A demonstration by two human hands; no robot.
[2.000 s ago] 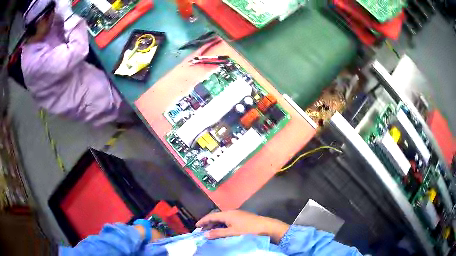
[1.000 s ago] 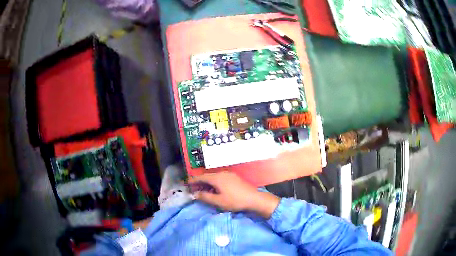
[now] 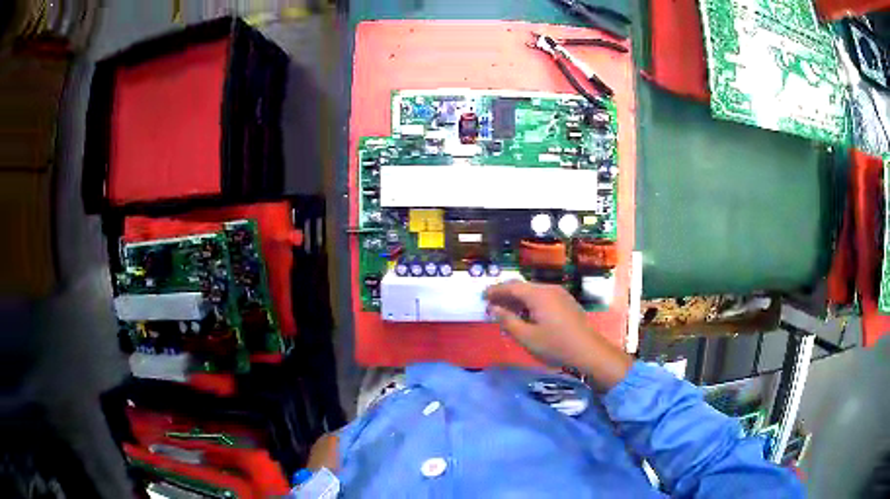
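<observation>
A green populated power board [image 3: 527,132] lies flat, component side up, on a red-orange foam pad [image 3: 439,58]. It has two long white heatsinks, yellow blocks and orange-red coils. My right hand [image 3: 546,317] is over the board's near edge, its fingertips at the right part of the lower heatsink [image 3: 429,297], with thumb and fingers slightly apart. Whether it presses on the heatsink is unclear. Of my left arm only some skin and a blue band show at the bottom edge; the left hand is not visible. Red-handled cutters [image 3: 571,68] lie open at the pad's far right.
Black trays with red foam [image 3: 166,122] stand at left; the nearer stack holds populated boards [image 3: 176,263]. Dark pliers [image 3: 590,12] lie at the far edge. A solder-side-up board [image 3: 771,68] is at upper right, beside the green mat [image 3: 732,205]. A silver rail [image 3: 792,390] stands lower right.
The view has turned and now faces the board squarely. My right hand has moved from near my body up onto the board's near heatsink. My left hand has dropped out of view.
</observation>
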